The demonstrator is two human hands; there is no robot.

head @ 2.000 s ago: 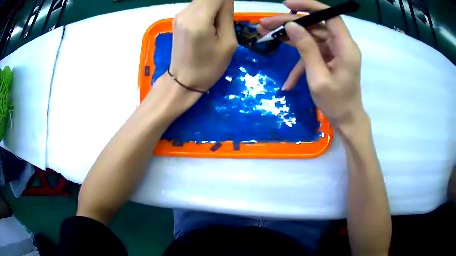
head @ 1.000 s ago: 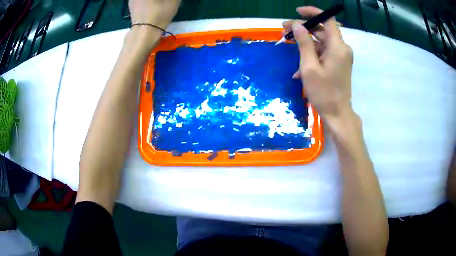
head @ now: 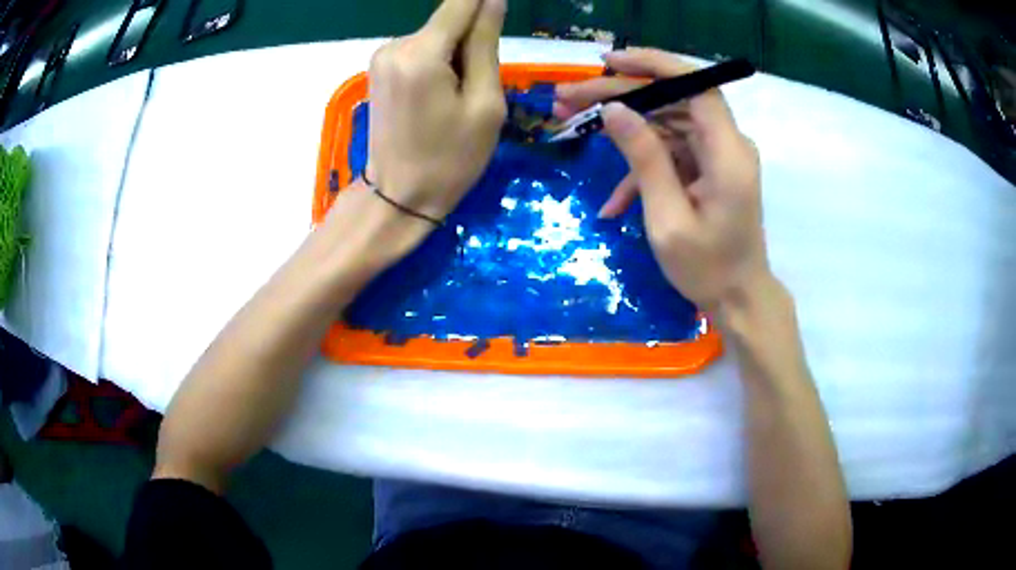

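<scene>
My right hand (head: 696,184) holds a slim black pointed hand tool (head: 696,84) with a silver-white tip. The tip touches or hovers over a dark phone frame (head: 529,120) with small gold details, over the upper part of the orange tray (head: 535,356). My left hand (head: 440,111) is at the frame's left end, fingers pointing up; its fingertips are at the picture's top edge. It hides most of the frame, so its grip cannot be made out. Small blue pieces (head: 501,290) fill the tray, glaring white in the middle.
White foam sheet (head: 223,145) lies under the tray and forearms. Beyond it, black phone frames (head: 209,16) lie on a dark green surface. A bright green mesh thing (head: 13,212) is at the left edge. Small dark pieces (head: 478,349) lie on the tray's near rim.
My left hand has come back from the upper left to over the tray, and a dark phone frame shows beside it again. My right hand has moved slightly left and down with the tool.
</scene>
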